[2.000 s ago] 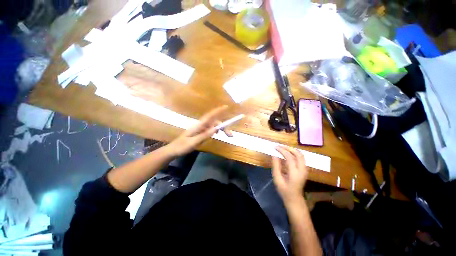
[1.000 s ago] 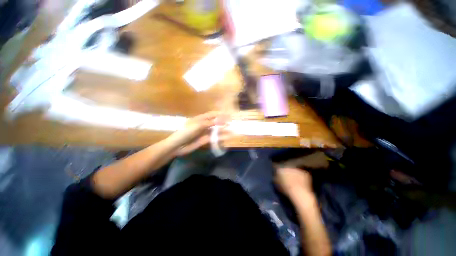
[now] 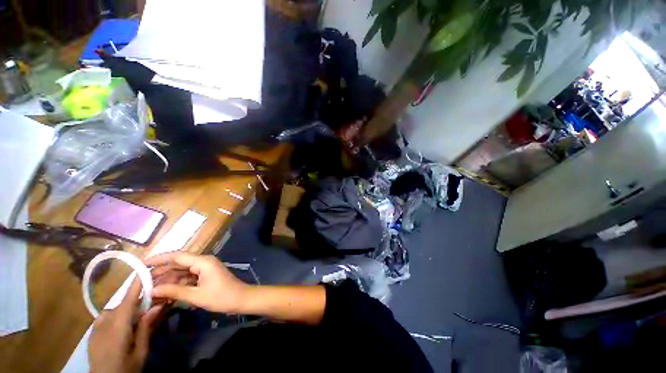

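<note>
A thin white ring, likely a tape roll [image 3: 90, 281], stands tilted over the table at lower left. My left hand [image 3: 120, 331] grips its lower right side. My right hand [image 3: 201, 280] comes from the right and pinches the ring's right edge, its fingers meeting those of my left hand. A white strip [image 3: 180, 232] lies on the table along its front edge, partly hidden by the ring and both hands.
A pink-lit phone [image 3: 120, 217] and dark shears [image 3: 66, 239] lie beyond the hands. A clear plastic bag [image 3: 95, 149] and white sheets [image 3: 208, 47] are farther back. The floor [image 3: 453, 269] holds bags; a plant hangs at upper right.
The view has swung right, so the table now sits at left. My right hand has come up from below the table edge to the ring beside my left hand.
</note>
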